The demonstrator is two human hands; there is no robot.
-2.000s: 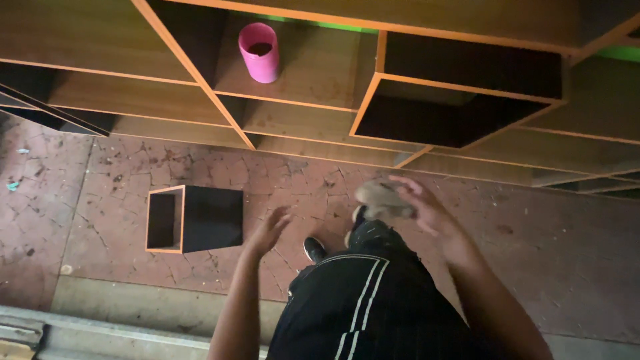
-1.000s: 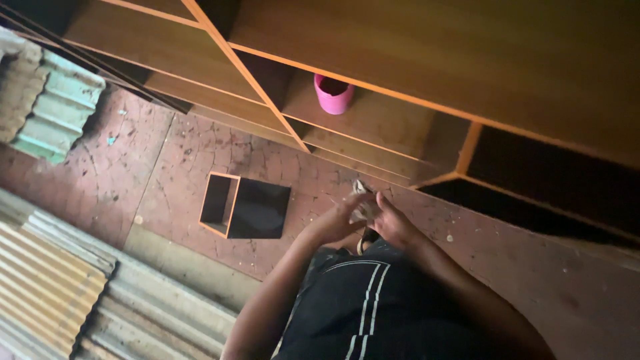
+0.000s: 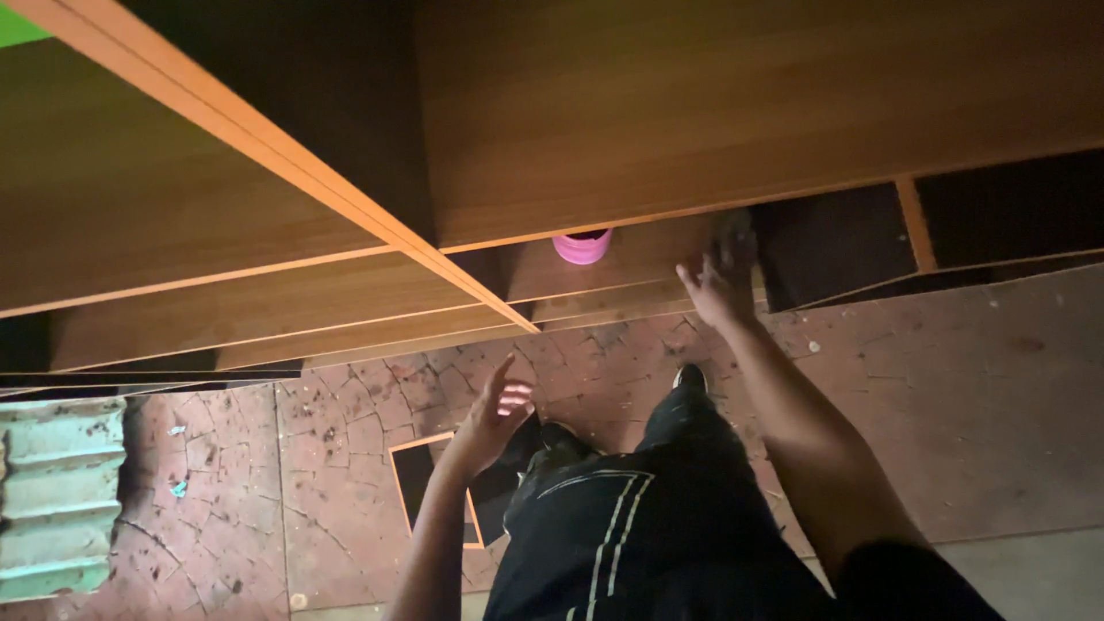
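Observation:
My right hand [image 3: 723, 289] reaches up to the shelf unit, beside the dark side panel of a box-like compartment. A dim, blurred grey cloth [image 3: 733, 235] shows at its fingers; how they grip it is partly hidden. My left hand [image 3: 498, 414] is held in the air with its fingers apart and nothing in it, above the floor and near a small dark box with orange edges [image 3: 423, 442]. A pink cup [image 3: 582, 247] stands on a lower shelf, left of my right hand, its upper part hidden by the shelf edge above. The wooden shelf unit [image 3: 604, 112] has orange edging.
An upright divider [image 3: 285, 164] of the unit slants across the view at left. Corrugated sheet [image 3: 60, 500] with pale green paint lies at the lower left. The cracked reddish floor [image 3: 345, 517] bears debris; my feet stand on it, close to the small box.
My hands, together at the grey cloth a second ago, have parted. The right one has moved to the shelf unit, the left one is free. The view has shifted closer over the shelves.

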